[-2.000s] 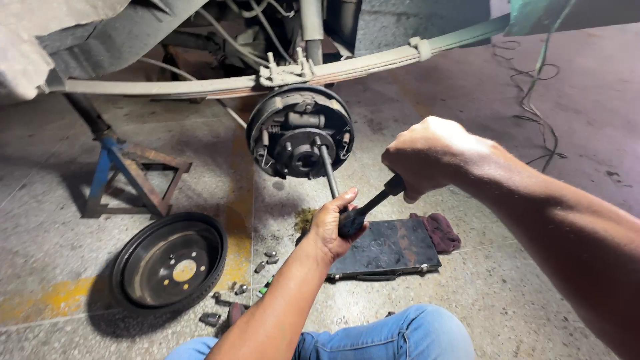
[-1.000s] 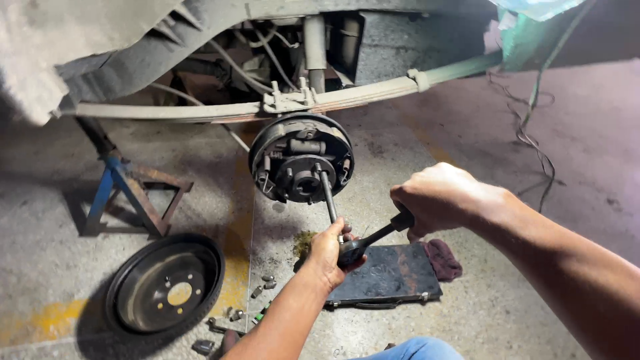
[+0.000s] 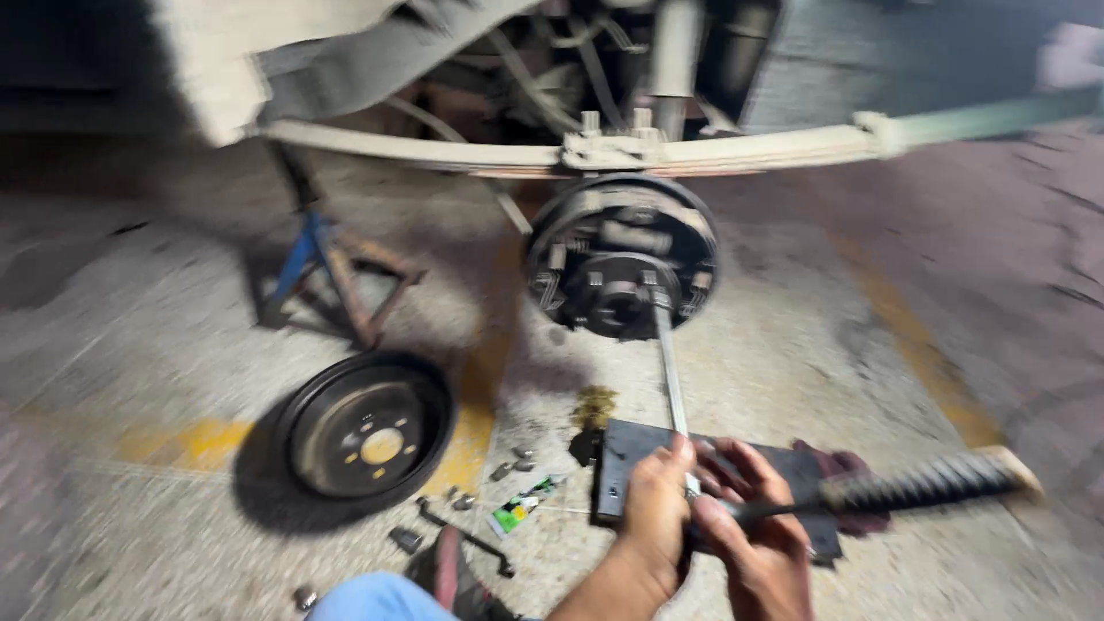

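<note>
A long metal extension bar reaches from the hub of a drum brake assembly down to my hands. My left hand is closed around its near end. Beside it, my right hand has its thumb and fingers around the head end of a ratchet handle, whose ribbed black grip sticks out to the right, blurred. The ratchet head is mostly hidden by my fingers. Brake shoes and springs show around the hub.
A brake drum lies on the floor at left, near a blue, rusty jack stand. A leaf spring crosses above. Sockets, a green tube and a bent bar lie nearby. Under my hands is a black case, with a dark red cloth beside it.
My right hand has left the end of the ratchet handle and come in beside my left hand at its head. The handle now points to the right. The view has shifted.
</note>
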